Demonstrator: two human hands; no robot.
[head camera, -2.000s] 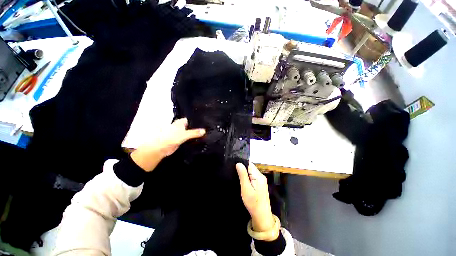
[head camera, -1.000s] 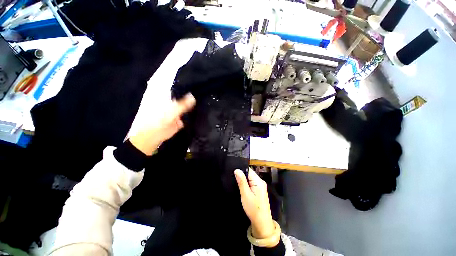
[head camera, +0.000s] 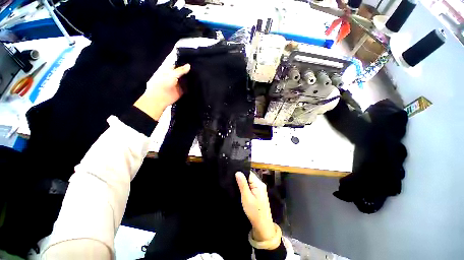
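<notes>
A black garment piece (head camera: 216, 76) lies on the white table left of the overlock machine (head camera: 300, 86) and hangs over the front edge. Its sheer beaded panel (head camera: 236, 139) runs along the right edge, beside the machine's needle area. My left hand (head camera: 165, 89) holds the garment's left side near the back, thumb on top. My right hand (head camera: 253, 198) pinches the cloth edge just in front of the table. The needle and presser foot are too dark to make out.
A large black garment pile (head camera: 96, 86) covers the left table. Orange-handled scissors (head camera: 23, 85) lie at far left. A black bundle (head camera: 379, 152) hangs off the table's right end by the wall. Black thread cones (head camera: 423, 47) stand upper right. A red cloth (head camera: 342, 29) is behind the machine.
My left hand has moved forward and taken hold of the garment's left side. The garment's far end is now straighter and drawn in narrower. My right hand has shifted slightly.
</notes>
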